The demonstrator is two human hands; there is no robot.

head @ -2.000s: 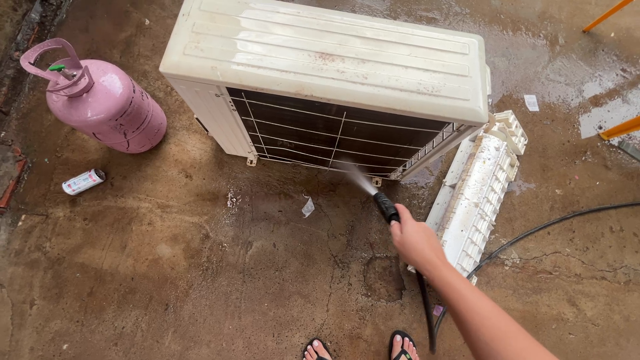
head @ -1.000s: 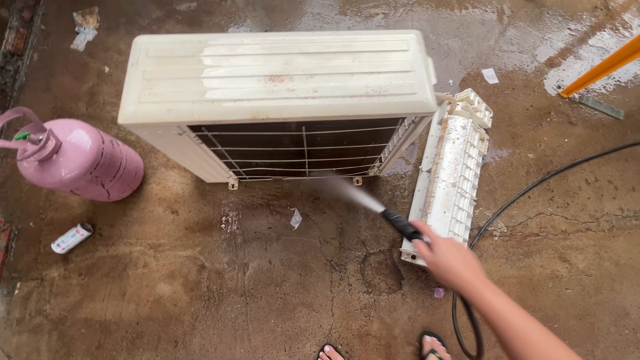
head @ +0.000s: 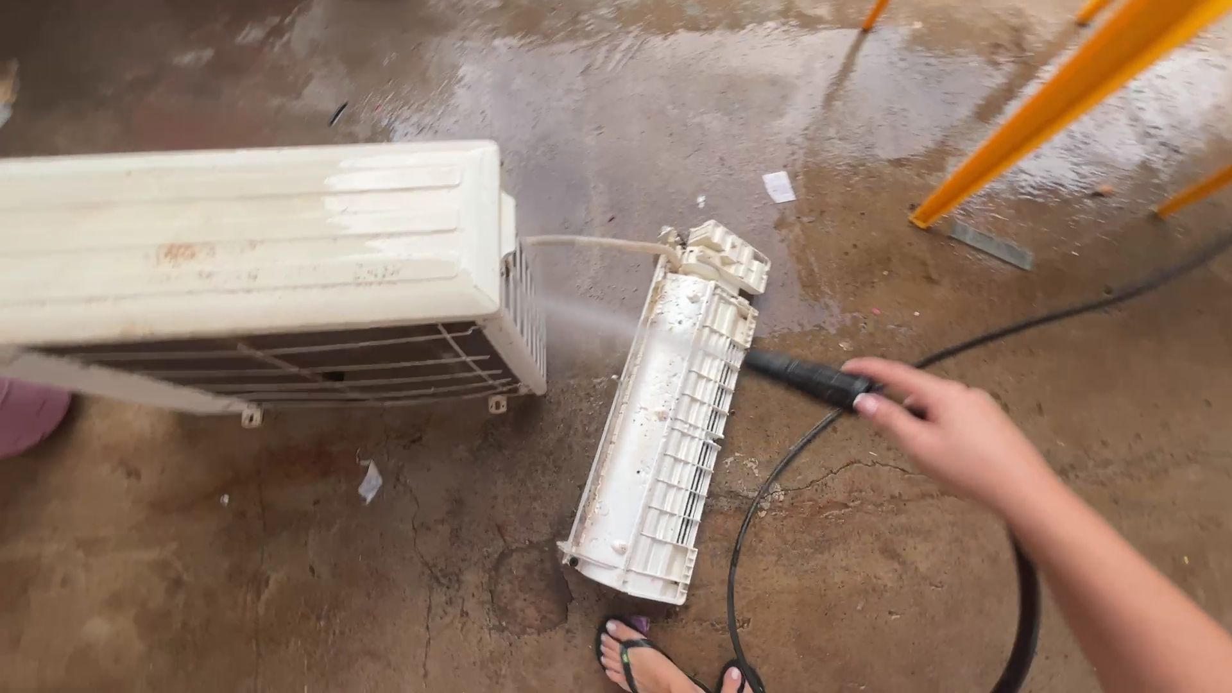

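Note:
My right hand (head: pixel 938 423) is closed around a black spray nozzle (head: pixel 807 377) at the right of centre. Water spray leaves it leftward, across a white plastic air conditioner housing part (head: pixel 643 433) lying on the floor, toward the side grille of a white outdoor air conditioning unit (head: pixel 250 241). The unit stands at the left, with wire bars over its dark front and rust marks on top. A pale tube or cable (head: pixel 602 243) runs between the unit and the housing part. My left hand is out of view.
A black hose (head: pixel 1059 316) curves over the wet concrete floor at the right. Orange metal legs (head: pixel 1039 115) stand at the upper right near a flat metal strip (head: pixel 989 246). Part of a pink gas cylinder (head: pixel 29 416) shows at the left edge. My sandalled feet (head: pixel 645 664) are at the bottom.
The spray, earlier aimed at the lower front of the unit, now points at its side grille. My right hand has moved to the right of the housing part. The view has shifted right.

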